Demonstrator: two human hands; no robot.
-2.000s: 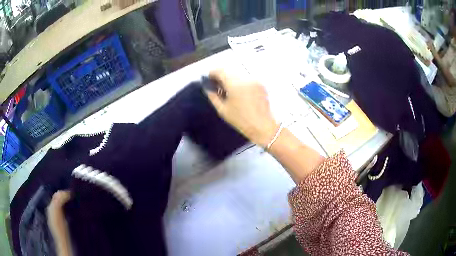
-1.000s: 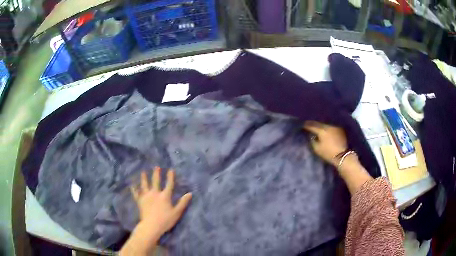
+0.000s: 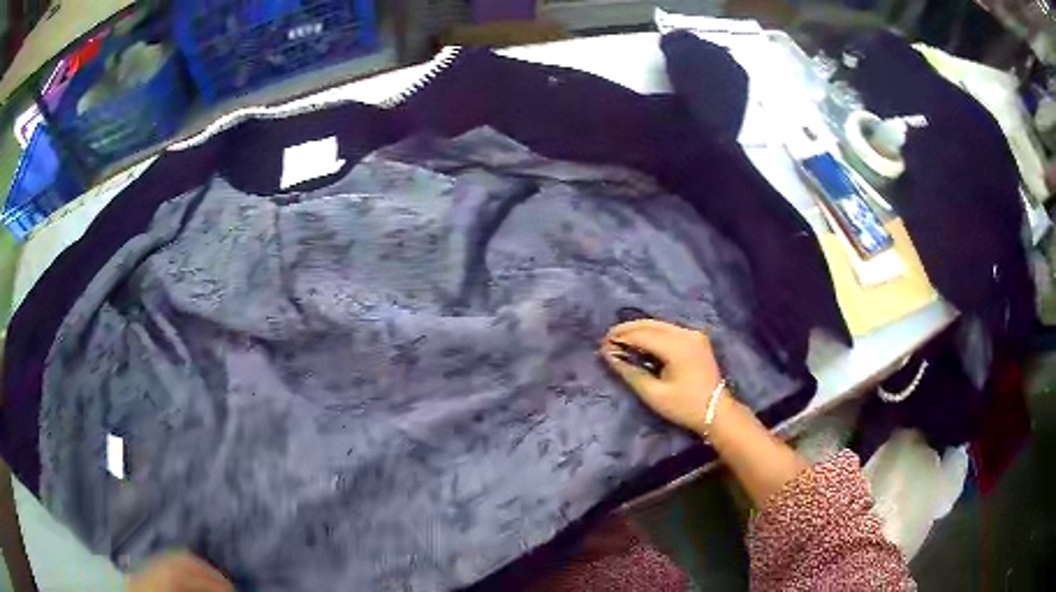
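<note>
A dark jacket [image 3: 602, 104] lies open on the table, its grey-blue lining [image 3: 382, 312] facing up. A white neck label [image 3: 309, 162] is at the back neck and a small white care label [image 3: 115, 456] is low on the left. White braid trim [image 3: 417, 83] edges the neckline. My right hand [image 3: 672, 370] is over the right part of the lining, curled around a small black tool [image 3: 637, 357], probably thread snips. My left hand [image 3: 180, 574] is blurred and cut off by the bottom edge; its fingers are hidden.
At the right lie a phone [image 3: 847, 205] on brown card [image 3: 886, 303], a tape roll [image 3: 875, 145], white papers [image 3: 770, 87] and a pile of dark jackets [image 3: 967, 197]. Blue crates [image 3: 278, 46] stand behind the table. White cloth [image 3: 915, 491] hangs at the lower right.
The jacket has gone from shell side up to spread with its lining up. My right hand has moved left and down onto the lining. My left hand has moved down to the bottom left edge.
</note>
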